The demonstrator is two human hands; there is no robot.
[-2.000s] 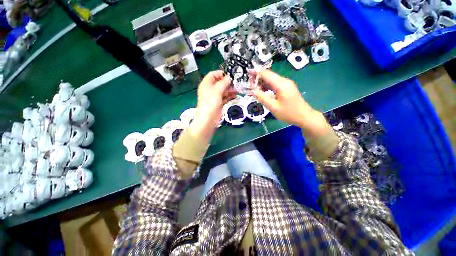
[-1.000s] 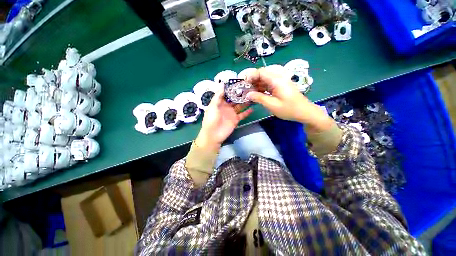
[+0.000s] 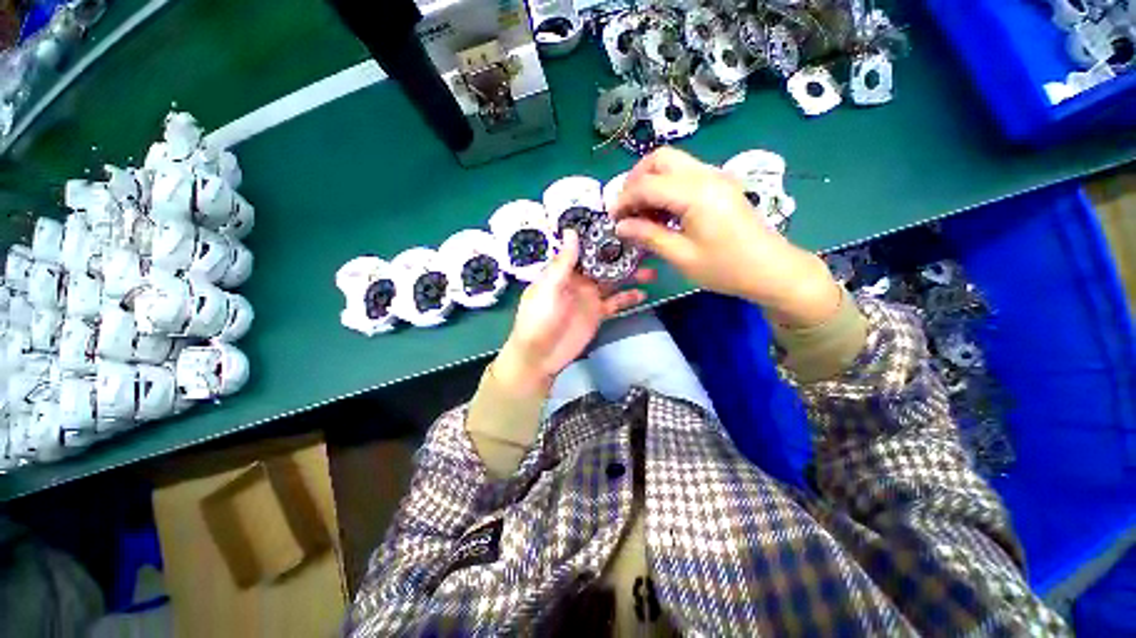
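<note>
My left hand (image 3: pixel 558 314) is palm up near the bench's front edge and holds a round motor-like module (image 3: pixel 608 251) with a dark centre between thumb and fingers. My right hand (image 3: pixel 698 231) is over the module's right side, thumb and fingers pinched close to it; whether they grip the module or a wire cannot be told. A row of white housings (image 3: pixel 422 285) with dark round centres runs along the bench edge, behind and to both sides of my hands. My right hand hides part of the row.
Stacked white housings (image 3: pixel 150 318) stand at left. The grey screw feeder (image 3: pixel 497 82) and black screwdriver (image 3: pixel 405 69) are at the back, the module pile (image 3: pixel 716 56) right of them. A blue bin (image 3: pixel 997 94) is at upper right, a lower blue bin (image 3: pixel 1059 361) below, a cardboard box (image 3: pixel 199 548) at lower left.
The module was brought from the pile toward the bench's front edge, above the housing row. Since a second ago it has moved slightly right and lower, and my right fingers have lifted and bunched.
</note>
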